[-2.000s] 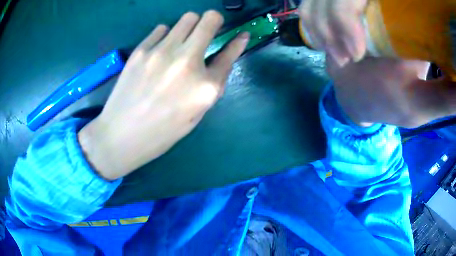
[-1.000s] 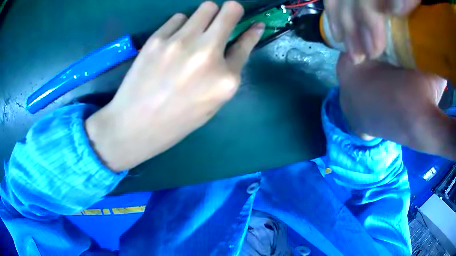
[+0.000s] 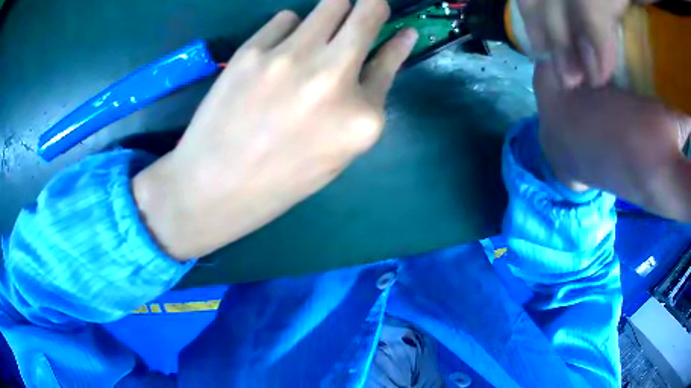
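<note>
My left hand (image 3: 280,114) lies over a long black housing (image 3: 436,50), its fingers and thumb on the part with the green circuit board (image 3: 436,29). Much of the housing is hidden under this hand. My right hand (image 3: 583,83), partly cut off at the right, is closed around the orange electric screwdriver (image 3: 670,57). The screwdriver's black nose (image 3: 489,23) points left at the right end of the green board; its bit tip cannot be made out. A blue battery pack (image 3: 129,97) lies left of my left hand, a bit of red wire at its right end.
The dark green bench mat (image 3: 379,197) lies under the work, its front edge curving near my body. Past the edge are a blue floor with a yellow line (image 3: 189,306) and, at the lower right, a pale box-like thing (image 3: 667,330).
Both hands, the housing and the screwdriver have shifted right and slightly up in the view. The battery pack's right end has also moved up and right. Both hands keep their hold.
</note>
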